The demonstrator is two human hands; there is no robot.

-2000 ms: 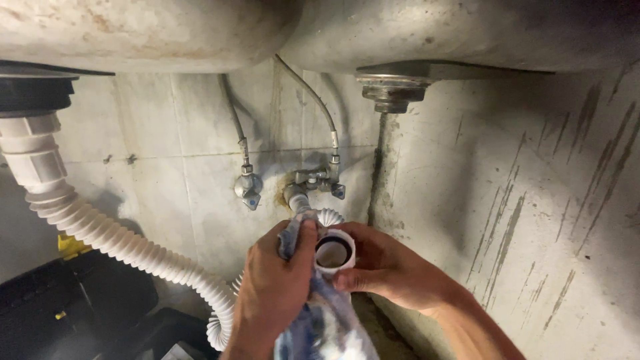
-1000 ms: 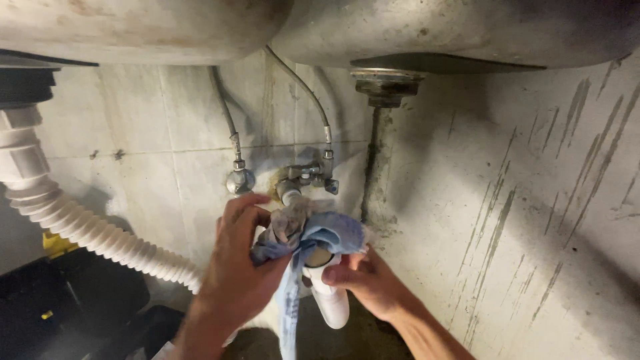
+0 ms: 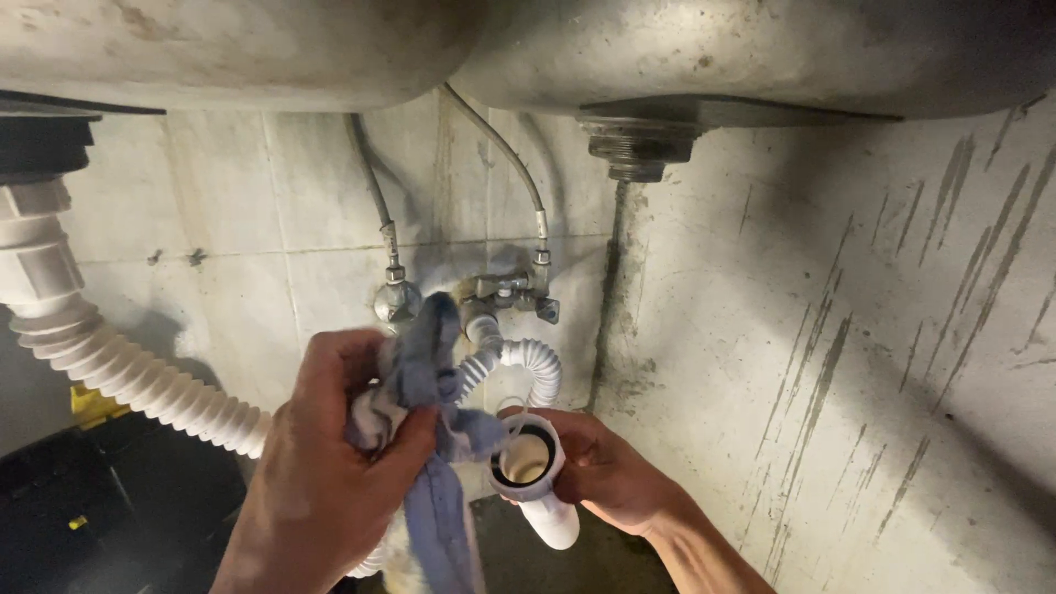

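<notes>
My left hand (image 3: 342,445) grips a bunched blue and white cloth (image 3: 437,487), which hangs down from the fingers. Just right of the cloth, my right hand (image 3: 606,470) holds a white plastic drain fitting (image 3: 551,521) by its collar. The fitting's open mouth faces up toward me and shows a black rubber ring (image 3: 544,441) inside. A thin, pale loop (image 3: 516,406) stands at the mouth's edge, beside the cloth. Behind both hands, white corrugated drain hoses (image 3: 540,367) meet near the wall outlet.
Overhead hang two metal sink basins (image 3: 701,49); a threaded drain outlet (image 3: 639,148) projects from the right one. A thick white corrugated hose (image 3: 157,384) crosses the left side. Shutoff valves (image 3: 503,289) sit on the tiled wall. A black case (image 3: 107,503) lies lower left.
The cloth covered part of the fitting's mouth one second ago; now it is to the left, in my left hand, and the mouth with its black ring shows. My right hand still holds the fitting.
</notes>
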